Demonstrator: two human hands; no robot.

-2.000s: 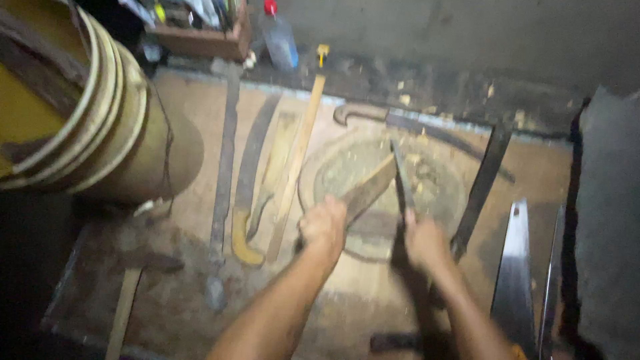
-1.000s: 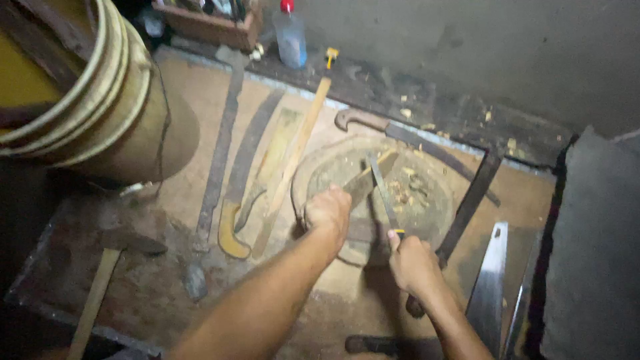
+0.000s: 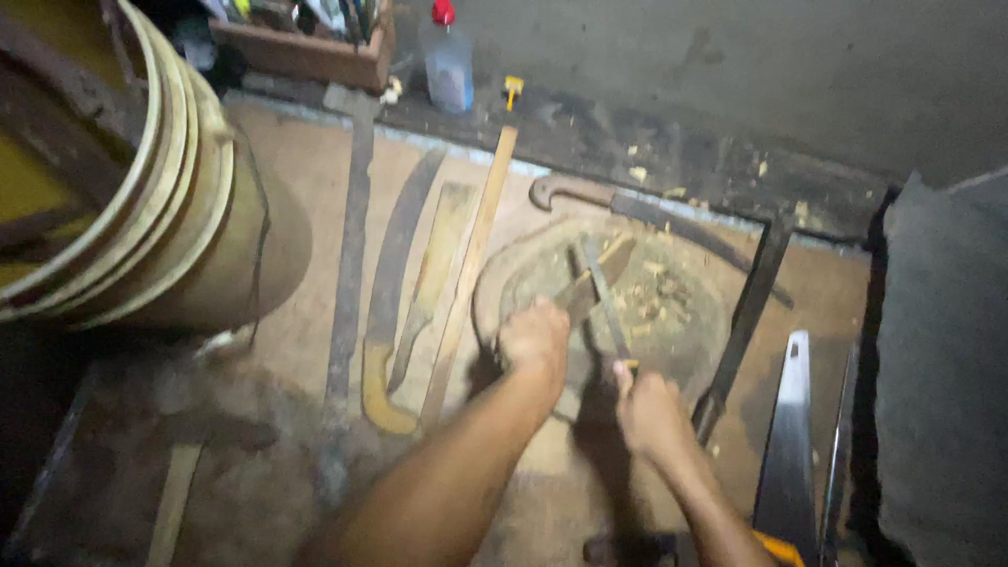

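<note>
My left hand is closed around a flat piece of wood, whose pale, cut tip slants up and to the right over a round chopping block. In my right hand is the handle of a narrow metal file or blade; blur leaves its exact kind unclear. That tool lies across the wood near its pale edge. Wood chips are scattered on the block, right of the crossing. A machete with a hooked wooden handle lies just behind the block.
Left of the block lie a wooden strip, a machete with a curved handle and a long metal bar. A bucket and hammer are farther left. A handsaw lies right; a plastic bottle stands behind.
The tool in my right hand has shifted along the wood and now crosses it closer to its pale tip. Both hands keep their grips.
</note>
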